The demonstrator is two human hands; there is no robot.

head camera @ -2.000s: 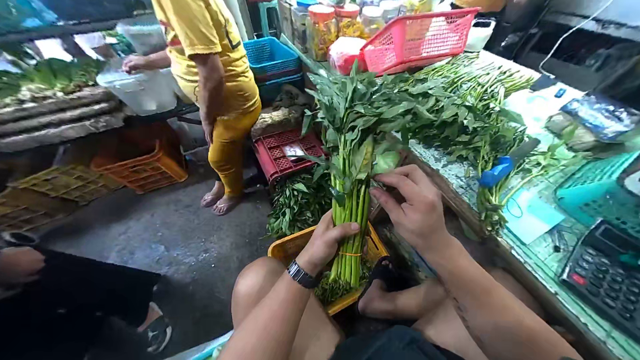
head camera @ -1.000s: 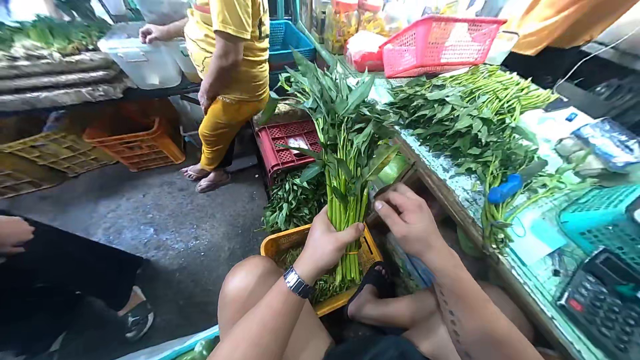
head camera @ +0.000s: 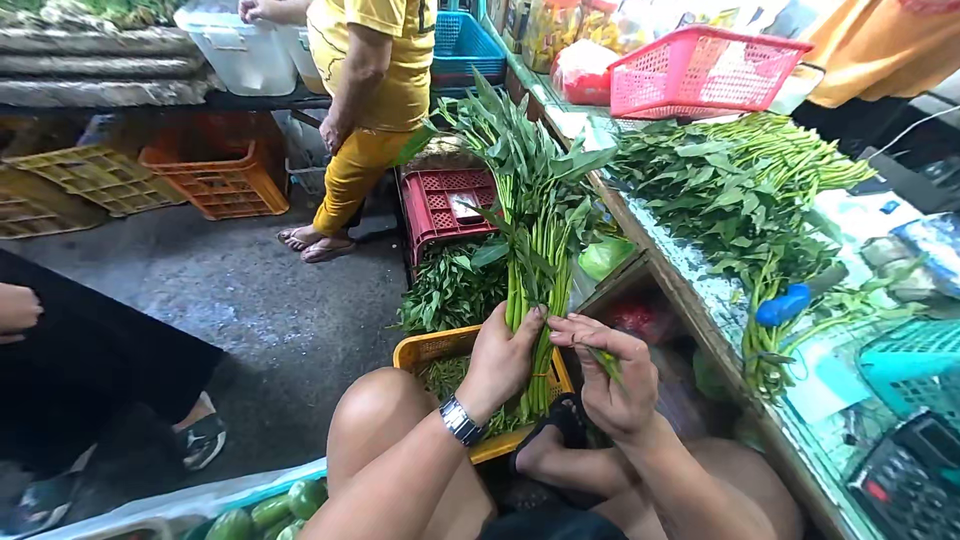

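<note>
My left hand, with a metal-band watch on the wrist, grips the stems of a bundle of leafy greens, held upright with leaves at the top. An orange band circles the lower stems. Against the bundle's right side is my right hand, its fingers curled around a small piece of yellowish-green leaf. Below the bundle, between my legs, stands a yellow plastic crate with cut stem pieces inside. More greens lie piled on the table at right, beside a blue-handled tool.
The green table's wooden edge runs along my right, with a pink basket and a calculator on it. A red crate stands ahead. One person in yellow stands beyond; another in black is at left. Green vegetables lie lower left.
My right hand has come in against the stems and now holds a piece of leaf. The yellowish leaf seen on the bundle's front two seconds ago no longer shows there.
</note>
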